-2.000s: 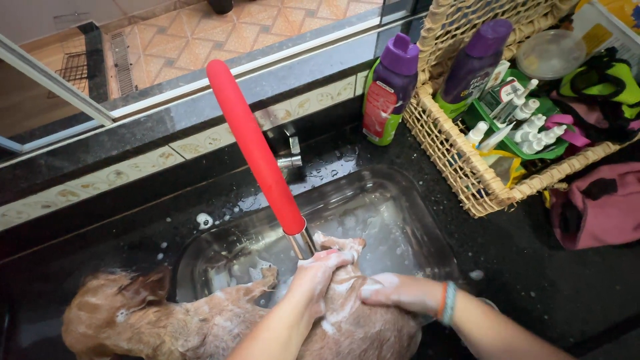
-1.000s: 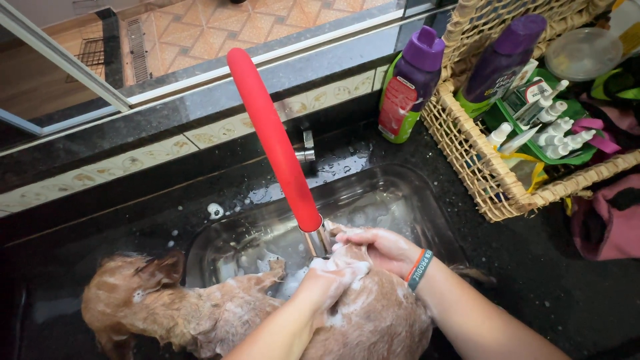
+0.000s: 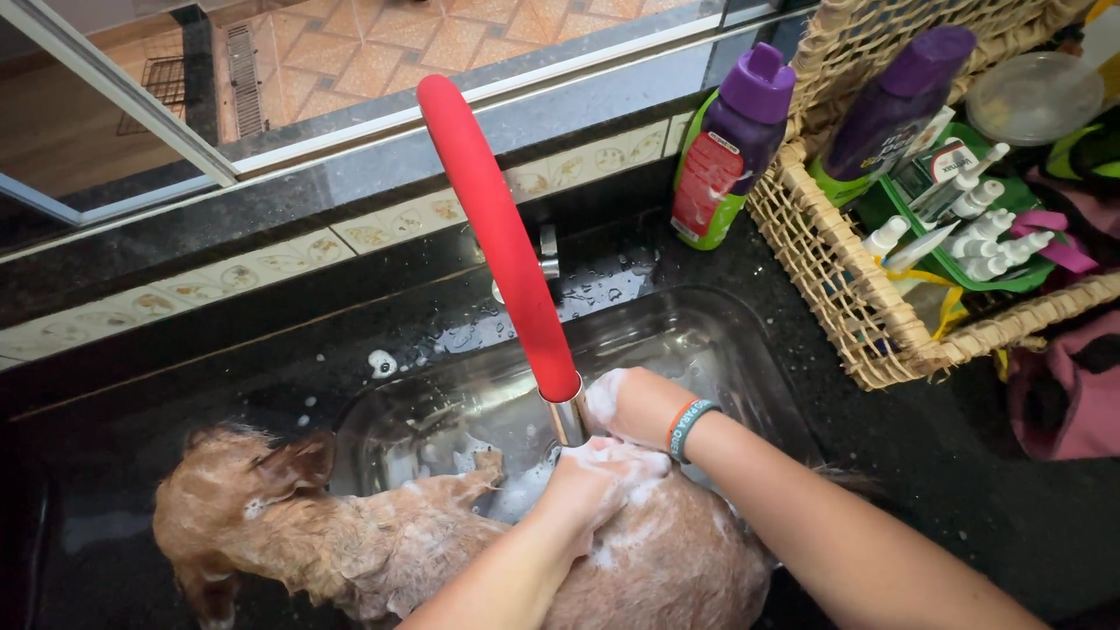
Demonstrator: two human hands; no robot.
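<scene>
A wet, soapy, light-brown dog (image 3: 376,547) lies across the near edge of the steel sink (image 3: 744,350), its head to the left and a front paw over the basin. My left hand (image 3: 599,481), covered in lather, presses on the dog's hindquarters just below the faucet spout; its fingers are partly hidden by foam. Beyond it, my right hand (image 3: 626,407) is bent beside the metal tip of the red faucet (image 3: 503,227), lather on its fingers. What the right hand holds is hidden. Two wristbands circle the right wrist.
Behind the sink stands a purple and green bottle (image 3: 731,149). A wicker basket (image 3: 884,324) at right holds another bottle (image 3: 892,114), a green tray (image 3: 1041,271) of small white-capped bottles and a round clear container (image 3: 1037,96). Pink fabric (image 3: 1067,394) lies beside it. A window frame (image 3: 350,131) runs behind.
My right hand has moved from the dog's rump toward the faucet tip, with its wrist now more bent. My left hand stays on the dog's soapy hindquarters.
</scene>
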